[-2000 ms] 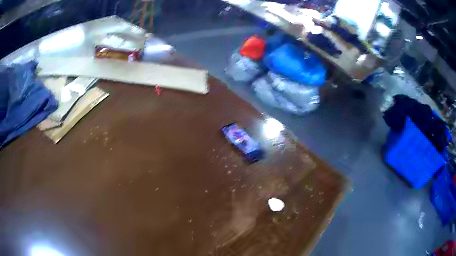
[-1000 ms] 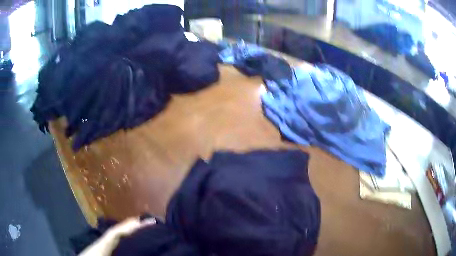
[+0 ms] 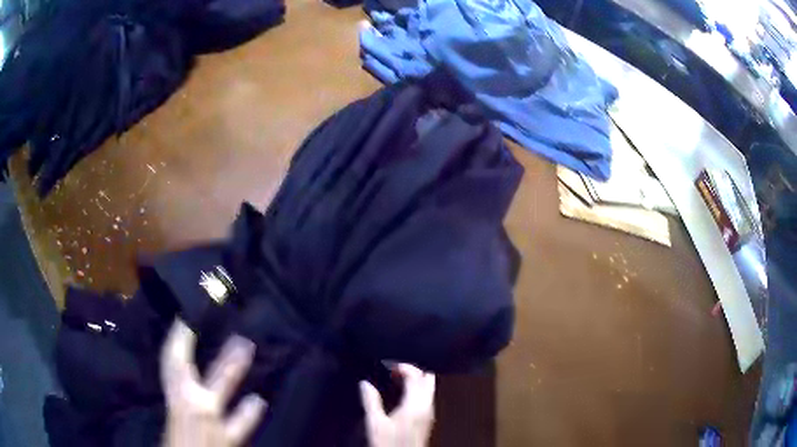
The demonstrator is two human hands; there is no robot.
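A dark navy garment (image 3: 402, 236) lies crumpled and gathered on the brown table in front of me, spreading toward the lower left. A pale blurred patch, perhaps a label, shows on it at the left. My left hand (image 3: 207, 384) is over its lower left part, fingers spread, blurred. My right hand (image 3: 400, 406) is at its lower edge, thumb and fingers apart; whether it pinches any cloth cannot be made out.
Dark garment heap (image 3: 87, 70) at upper left; blue garments (image 3: 524, 79) at the far side. Cream paper pieces (image 3: 616, 214), a pale strip (image 3: 730, 306) and a dark red carton (image 3: 717, 209) lie right. A small blue-dark object (image 3: 710, 436) shows at the lower right edge.
The view has swung from the phone and chalk side to the garments. Since one second ago, the dark garment has spread farther across the table, and both hands now show over it.
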